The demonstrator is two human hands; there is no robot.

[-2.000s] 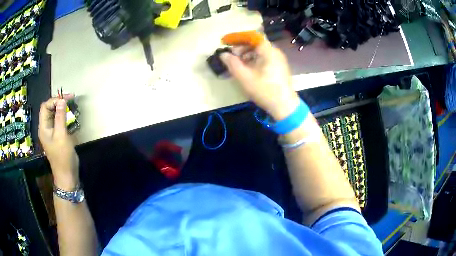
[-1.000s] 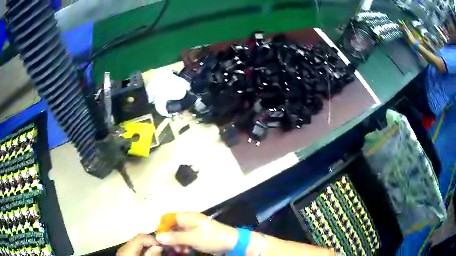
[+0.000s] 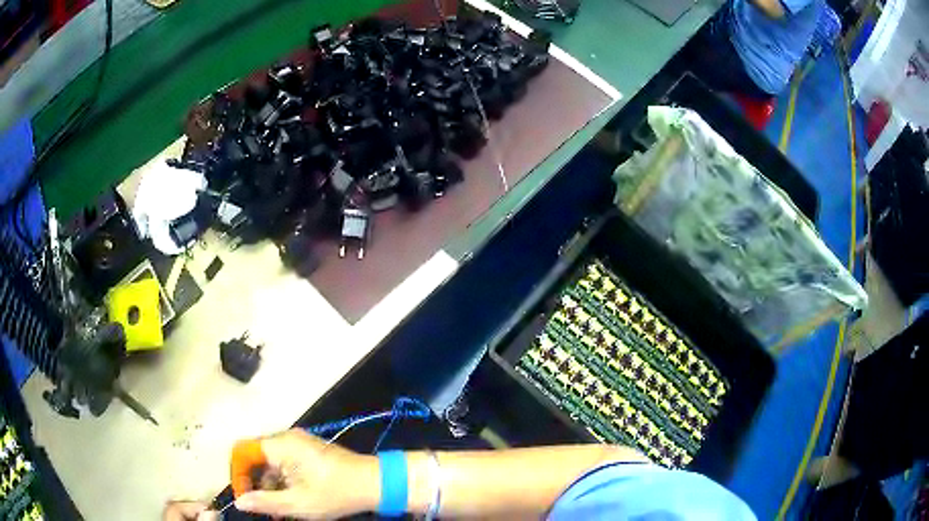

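My right hand [image 3: 306, 476], with an orange finger cot [image 3: 247, 466], is at the bottom left, fingers bent together. A thin pale strand [image 3: 351, 425] runs up from behind it. My left hand [image 3: 190, 511] is beside its fingertips, mostly cut off by the bottom edge. Something small and dark [image 3: 223, 498] shows between the hands, too blurred to name; which hand holds it is hidden. One black plug housing [image 3: 240, 358] lies on the pale board [image 3: 295, 305]. A heap of black housings [image 3: 407, 102] covers much of the brown-red mat [image 3: 550, 122].
The soldering iron [image 3: 134, 407] points down-right, beside a yellow sponge [image 3: 135, 313] and white cloth-like item [image 3: 168, 207]. A black bin [image 3: 509, 351] holds board rows [image 3: 621, 361]. A translucent greenish sheet [image 3: 723, 214] covers another. Another person [image 3: 764, 46] sits at the upper right.
The view has swung right, so the bench things sit further left. My right hand laid down a dark housing after the first frame and came beside my left. The lone housing stays on the board.
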